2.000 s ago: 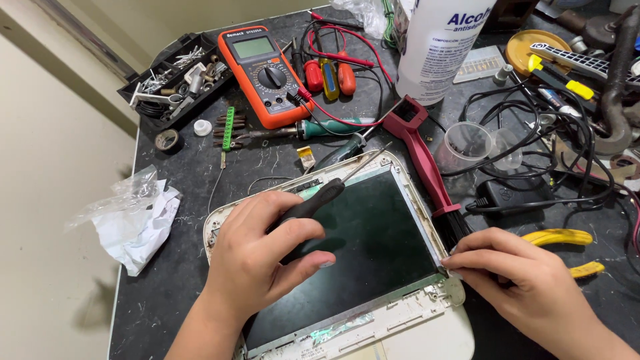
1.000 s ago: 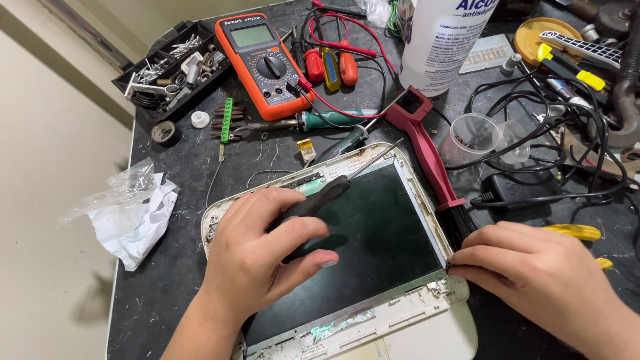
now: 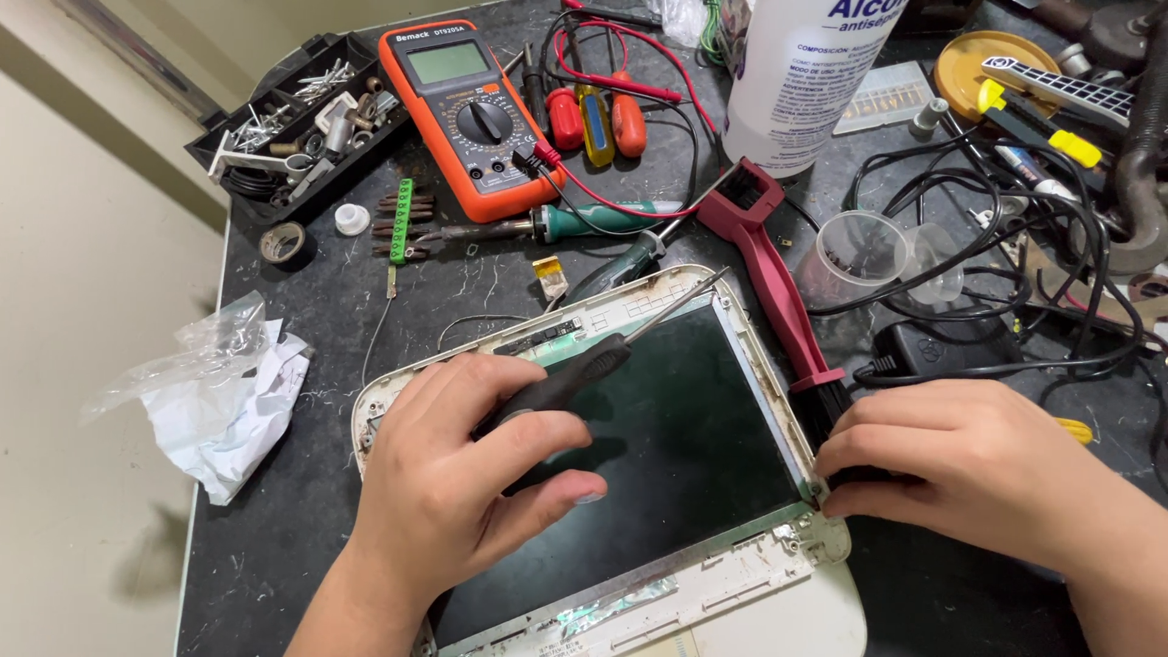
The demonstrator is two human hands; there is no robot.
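Observation:
An LCD panel (image 3: 630, 456) lies in an opened white plastic laptop lid frame (image 3: 730, 584) on the dark worktop. My left hand (image 3: 465, 465) is over the panel's left part, holding a screwdriver (image 3: 584, 365) by its black handle; the shaft points up and right toward the frame's top corner. At the frame's lower right corner, my right hand (image 3: 949, 456) has its fingertips pinched together against the edge; whether something small is between them is hidden. Just beyond that hand, a brush with a dark red handle (image 3: 785, 292) lies along the frame's right side.
A multimeter (image 3: 474, 119), a soldering iron (image 3: 593, 222), more screwdrivers (image 3: 598, 128) and an alcohol bottle (image 3: 794, 82) are behind the frame. A parts tray (image 3: 301, 128) stands back left, crumpled paper (image 3: 228, 401) left. Black cables (image 3: 985, 182), a plastic cup (image 3: 853, 251) and a power adapter (image 3: 949, 342) are right.
Both hands keep nearly the same pose, the left on the screwdriver and the right at the frame's corner. The yellow-handled tool at the right is now mostly covered by the right hand.

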